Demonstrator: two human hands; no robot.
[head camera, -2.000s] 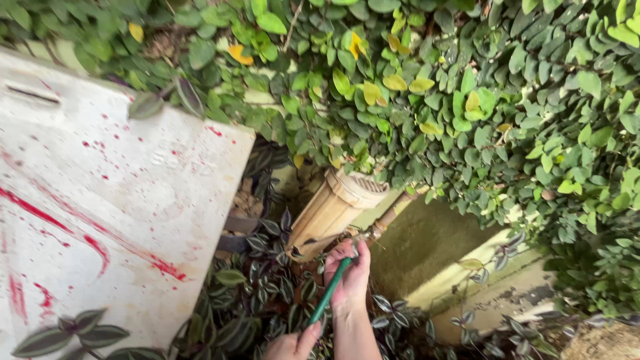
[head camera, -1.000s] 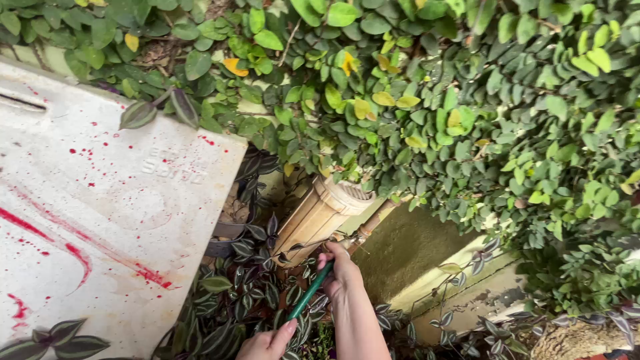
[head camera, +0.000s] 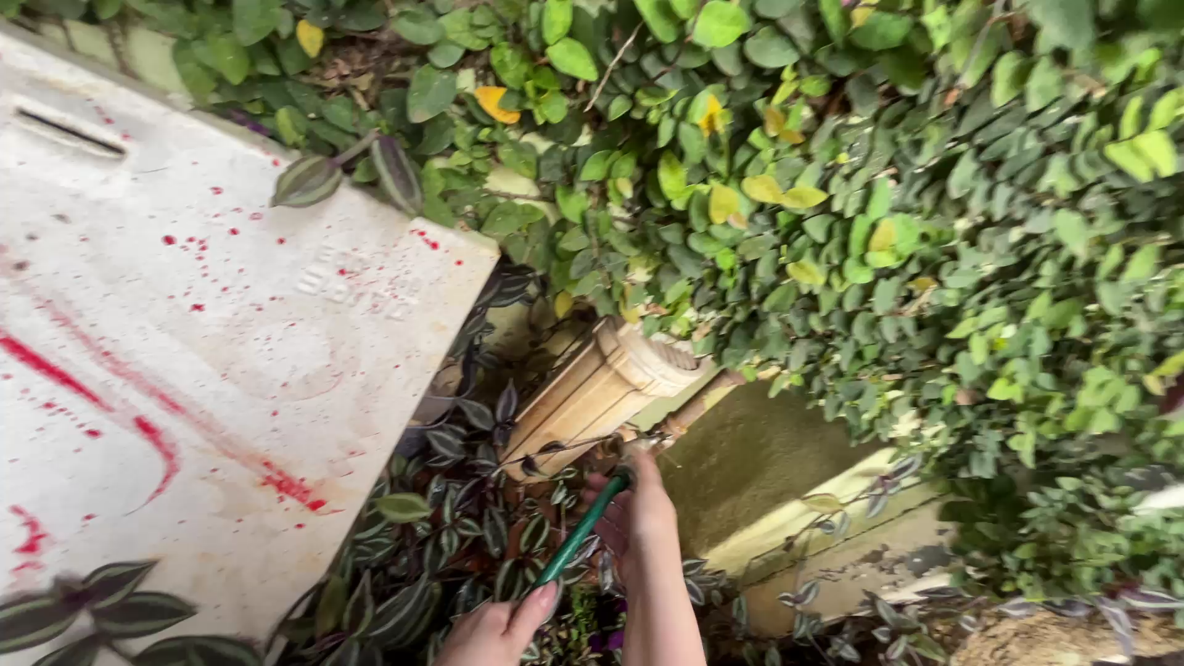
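A green garden hose (head camera: 583, 535) runs slantwise between my two hands. My left hand (head camera: 504, 629), at the bottom centre, is closed around its lower part with the thumb along it. My right hand (head camera: 634, 504) is at the hose's upper end, by a tap fitting on a pipe (head camera: 689, 414) that comes out of the wall; its fingers curl about the hose end, and the fitting is partly hidden by them. Just left of the pipe leans a beige ribbed planter (head camera: 583, 402), with a thin vine stem across its lower part.
A white panel (head camera: 231, 370) with red streaks and spots fills the left side. Climbing leaves (head camera: 832, 203) cover the wall above. Striped trailing plants (head camera: 444, 536) grow beneath my hands. A pale ledge (head camera: 814, 518) lies at the right, with a rough brown object (head camera: 1064, 638) at the lower right.
Both hands stay on the hose by the pipe. Two seconds ago my right palm was turned more upward; now its back and thumb side show more.
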